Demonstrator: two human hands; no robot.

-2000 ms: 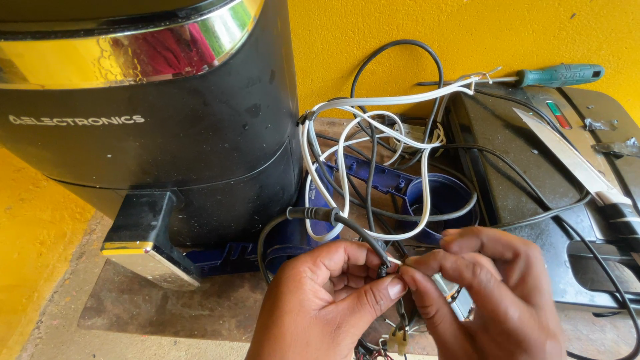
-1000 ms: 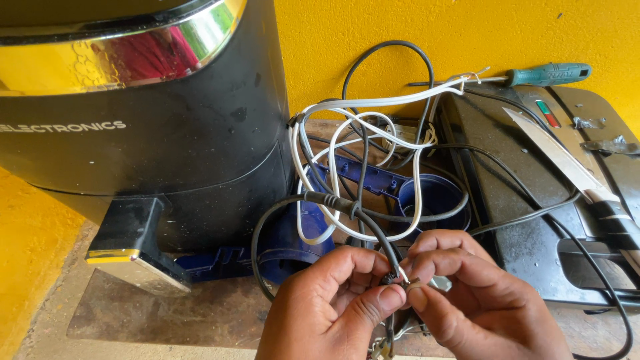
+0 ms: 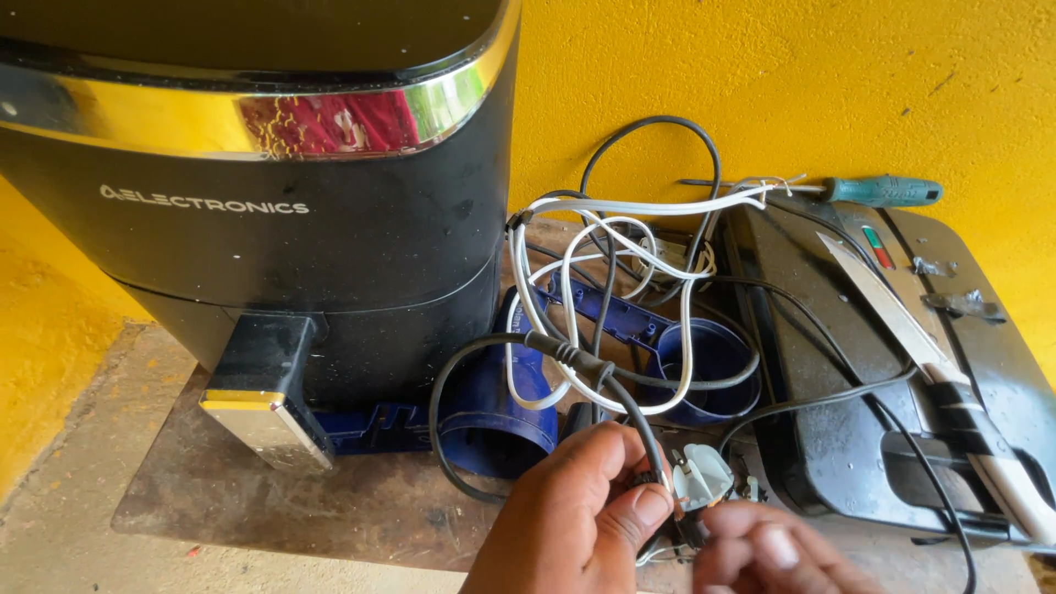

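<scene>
My left hand (image 3: 582, 511) pinches the end of a black power cord (image 3: 631, 404) between thumb and fingers, near its stripped wires. Close to its right, my right hand (image 3: 771, 549) is blurred, its fingers curled at the bottom edge; whether it holds anything cannot be told. Between and just above the hands shows a pale plastic part (image 3: 701, 477) with copper-coloured wire near it. Behind them lie blue plastic housing halves (image 3: 499, 412), one with a round opening, and a loose coil of white cable (image 3: 689, 338) on top.
A large black appliance with a drawer handle (image 3: 264, 355) stands at left. At right lies a black lidded appliance (image 3: 825, 429), bearing a knife (image 3: 895, 318) with a taped handle. A teal-handled screwdriver (image 3: 883, 191) rests by the yellow wall. Everything stands on a worn wooden board (image 3: 330, 511).
My right hand has moved away from my left, down and to the right. The pale plastic part now shows between them. My left hand still grips the cord.
</scene>
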